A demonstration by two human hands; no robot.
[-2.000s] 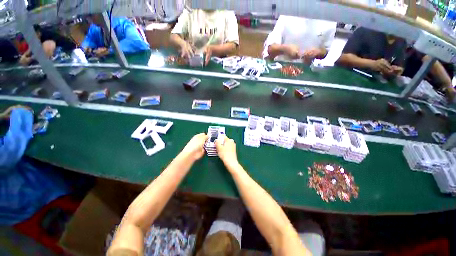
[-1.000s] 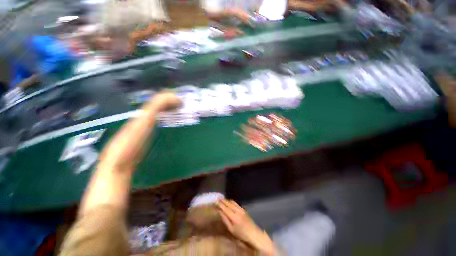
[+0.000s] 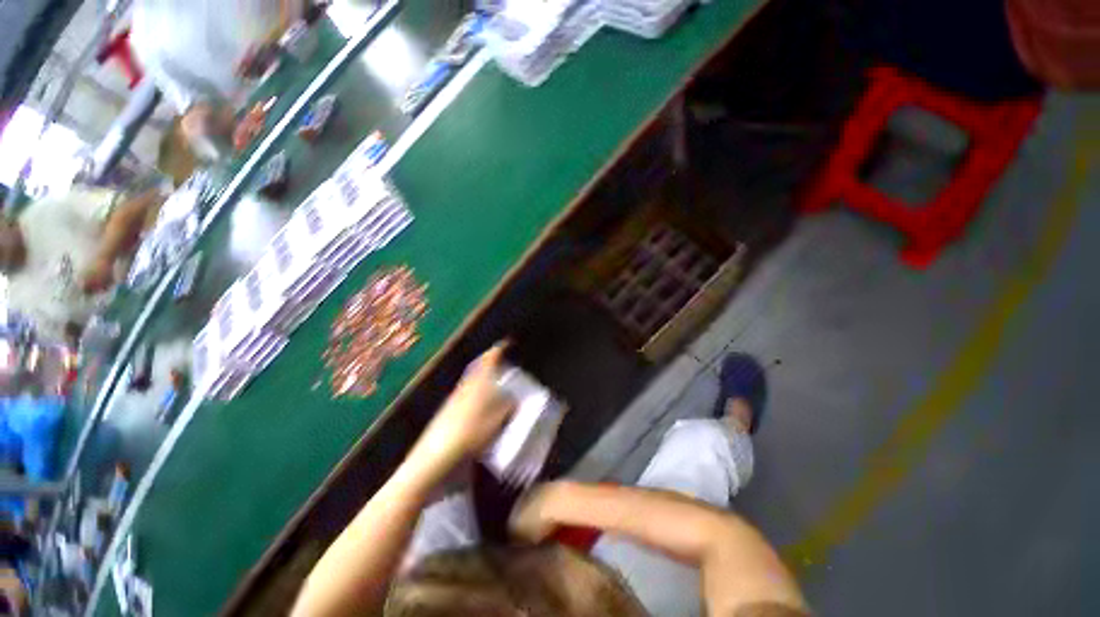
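My left hand (image 3: pixel 480 398) is beyond the table's front edge, above the dark floor area, and holds a white block (image 3: pixel 526 432) that looks like a stack of white frames, blurred. My right hand (image 3: pixel 539 512) is just below the block, near my lap; its fingers are blurred, and I cannot tell whether it touches the block. On the green tabletop (image 3: pixel 507 169), stacks of white frames (image 3: pixel 302 259) stand in a slanting row beside the belt rail. A pile of small copper-coloured parts (image 3: pixel 376 331) lies beside them.
A brown carton with divided contents (image 3: pixel 663 283) sits under the table. A red plastic stool (image 3: pixel 923 163) stands on the grey floor at upper right. More white stacks (image 3: pixel 531 36) are at the top. Other workers sit across the belt.
The view has swung right and down and tilted. My left hand has moved from the row of stacks to below the table edge, with the white block in it. My right hand is now near the block.
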